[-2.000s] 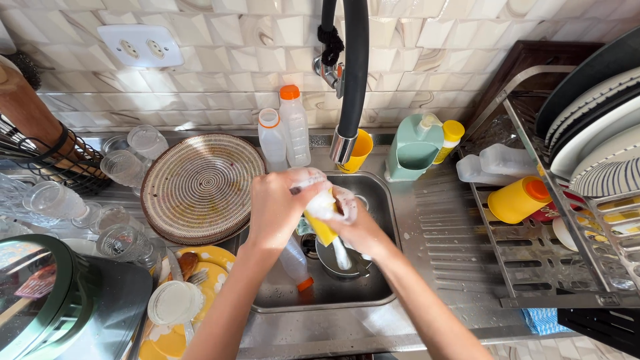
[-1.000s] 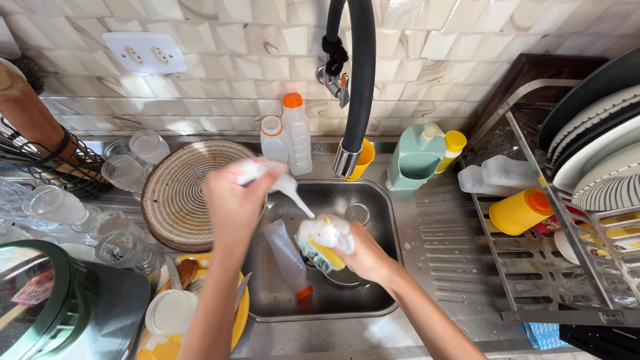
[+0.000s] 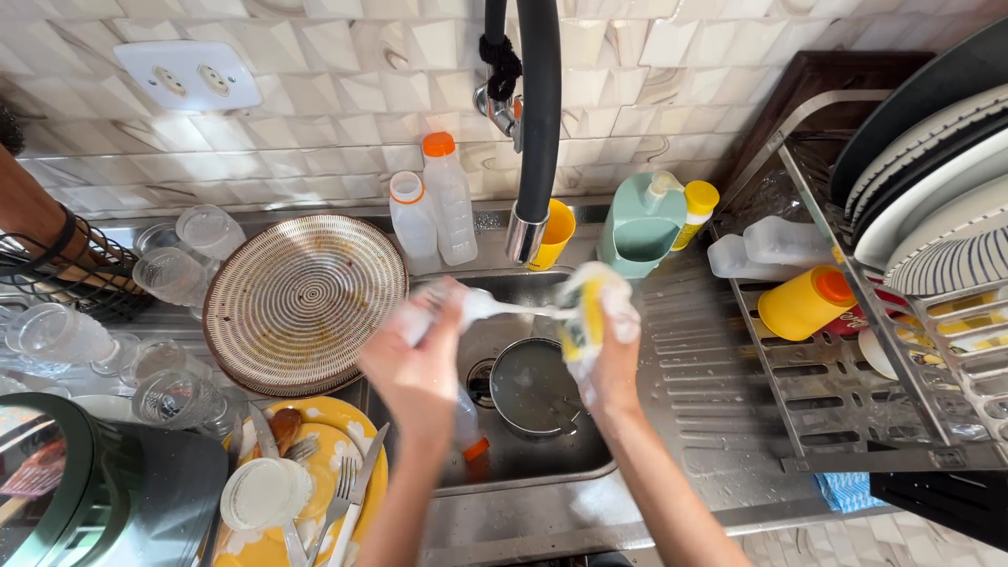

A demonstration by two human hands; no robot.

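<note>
My left hand (image 3: 421, 339), blurred and foamy, grips a soapy white utensil (image 3: 500, 307) whose thin end points right, toward the sponge; its exact kind is unclear. My right hand (image 3: 614, 339) holds a yellow and green sponge (image 3: 584, 315) covered in suds. Both hands are above the steel sink (image 3: 543, 465). Below them in the basin sits a round metal pot (image 3: 529, 386) filled with cloudy water, with cutlery partly sunk in it. A clear plastic bottle (image 3: 466, 417) with an orange cap lies to its left, partly hidden by my left forearm.
A black faucet hose (image 3: 540, 118) hangs over the sink's back edge. Left are a patterned plate (image 3: 311, 303), glasses (image 3: 169, 276) and yellow plates (image 3: 378, 472) with cutlery. A green soap dispenser (image 3: 642, 224) stands behind; a metal dish rack (image 3: 866, 315) is at right.
The sponge and utensil were close together over the sink two seconds ago; my left hand has since moved away leftward with the utensil. My right hand still holds the sponge.
</note>
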